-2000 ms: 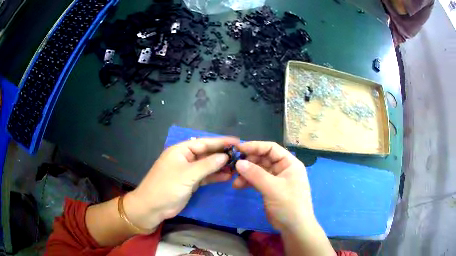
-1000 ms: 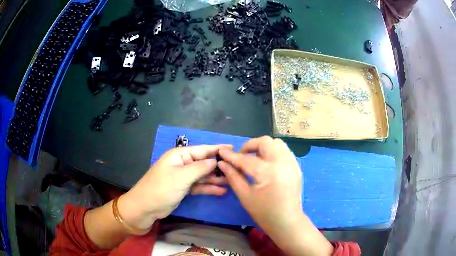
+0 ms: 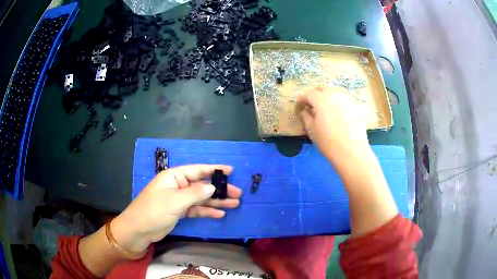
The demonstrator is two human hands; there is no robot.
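My left hand [image 3: 188,193] holds a small black moulded part [image 3: 219,184] between thumb and fingers above the blue board [image 3: 321,190]. My right hand [image 3: 321,111] is over the tan spring tray [image 3: 389,111], its fingertips bent down among the silvery springs [image 3: 302,65]; whether they pinch one cannot be told. A small black piece [image 3: 256,183] lies on the board right of my left hand. A black unit [image 3: 161,159] stands at the board's left end. Another stray black piece [image 3: 280,75] lies inside the tray.
A pile of larger black parts [image 3: 109,60] is at the left back, with a smaller-parts pile [image 3: 218,43] beside it. A clear plastic bag [image 3: 150,5] is behind. A filled blue board [image 3: 22,98] stands far left. A lone black piece [image 3: 361,28] lies back right.
My right hand has left my left hand and moved to the tray. The small black piece now shows on the board. The view has shifted right.
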